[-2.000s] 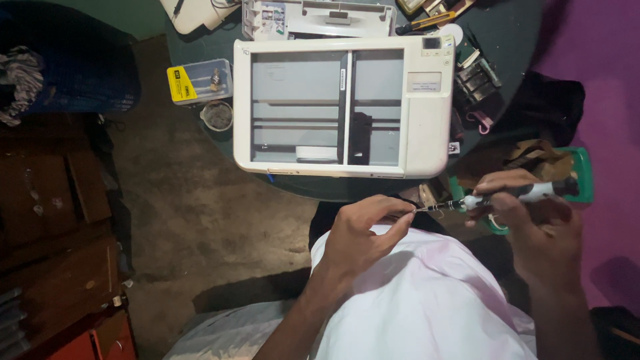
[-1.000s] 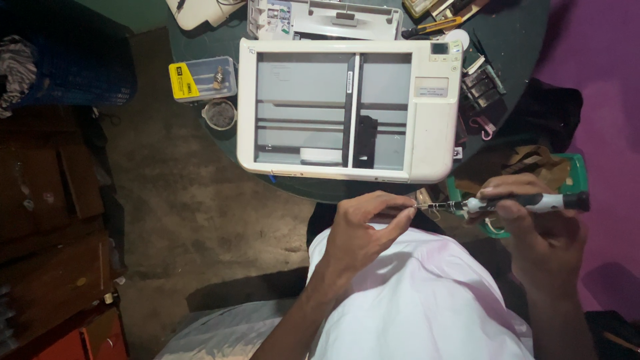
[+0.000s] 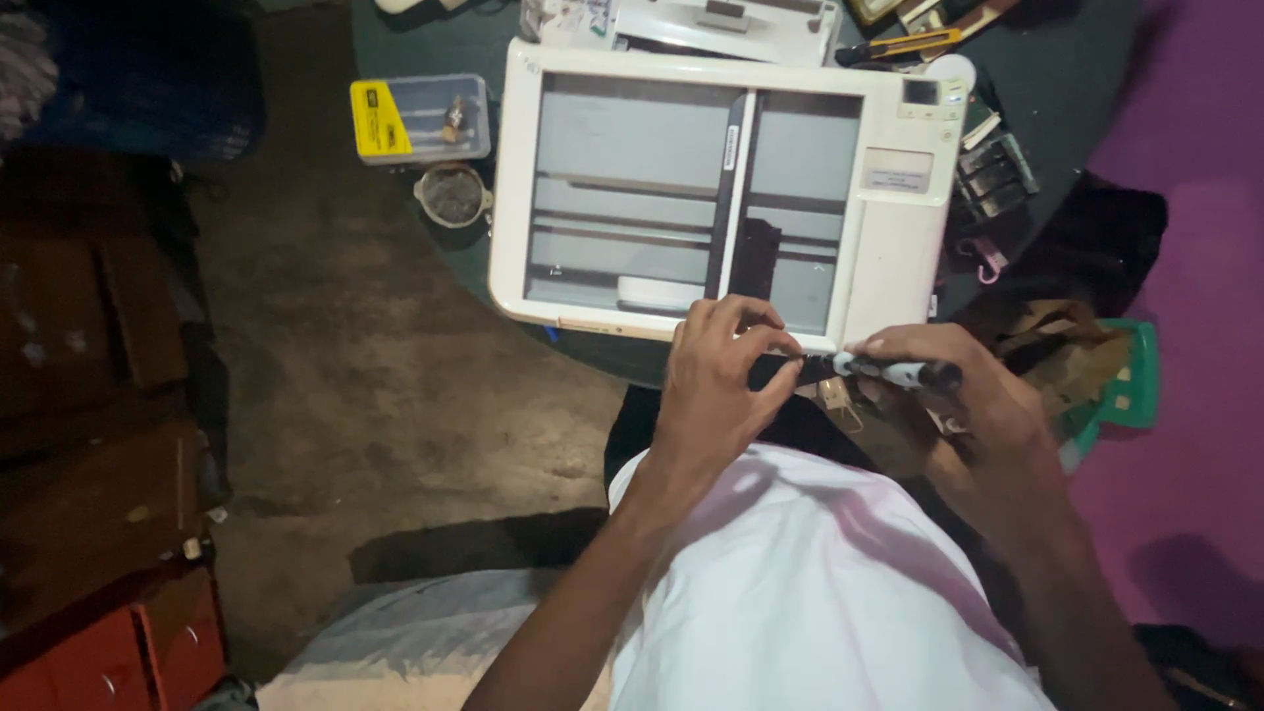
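My right hand [image 3: 973, 415] grips a screwdriver with a grey and black handle [image 3: 904, 373], held roughly level at the near edge of a white flatbed scanner unit [image 3: 904, 247]. The thumb and forefinger of my left hand [image 3: 726, 365] meet at the thin tip end of the tool; whether they pinch the shaft or a small part there is too small to tell. Through the scanner's glass [image 3: 622, 128] show a white-edged bar and dark rails. Its small display [image 3: 920, 92] is at the top right.
A clear plastic case with a yellow label [image 3: 425, 118] and a small round dish [image 3: 453, 195] lie left of the scanner on the dark round table [image 3: 454, 262]. A yellow utility knife [image 3: 913, 42] lies behind. A green basket [image 3: 1141, 375] stands at right, by the purple wall.
Both hands, with the screwdriver, have moved up from over my lap to the scanner's near edge. The right hand still grips the tool.
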